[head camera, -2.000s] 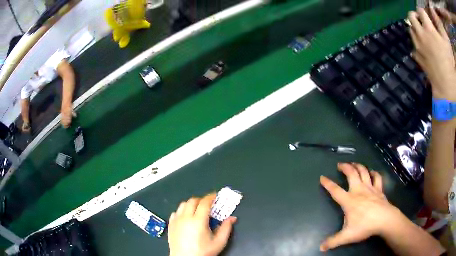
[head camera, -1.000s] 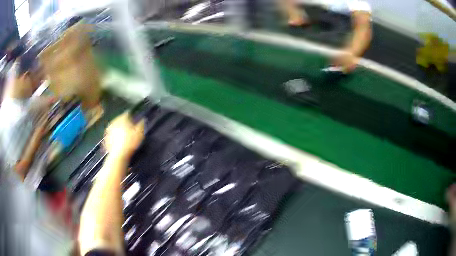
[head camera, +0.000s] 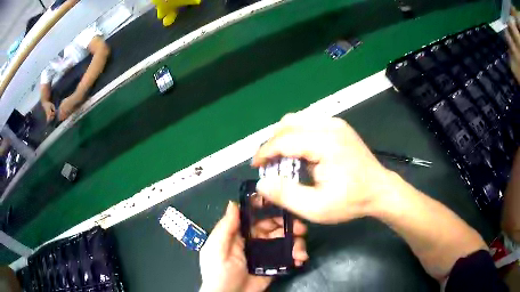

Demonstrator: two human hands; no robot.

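Note:
My left hand (head camera: 223,251) holds a black phone housing (head camera: 269,248) upright at the bottom centre; fingers show through its open screen window. My right hand (head camera: 328,171) is above the housing's upper end and grips a board with a white keypad face (head camera: 280,169) between thumb and fingers; the rest of this board is hidden by the hand. A spare blue circuit board (head camera: 183,229) with a white keypad area lies on the bench left of my left hand. Tweezers (head camera: 403,158) lie right of my right hand, partly behind the wrist.
A black blister tray (head camera: 456,97) is at right, another (head camera: 74,265) at lower left. Phone units (head camera: 163,79) lie on the green conveyor (head camera: 222,114) beyond the white edge strip (head camera: 194,177). A person's arms (head camera: 85,80) are across the belt; another person's hand (head camera: 513,43) is at far right.
The view swung left over the tray and came back. My left hand now holds a black housing. The keypad board that lay under a hand is now lifted in my right hand.

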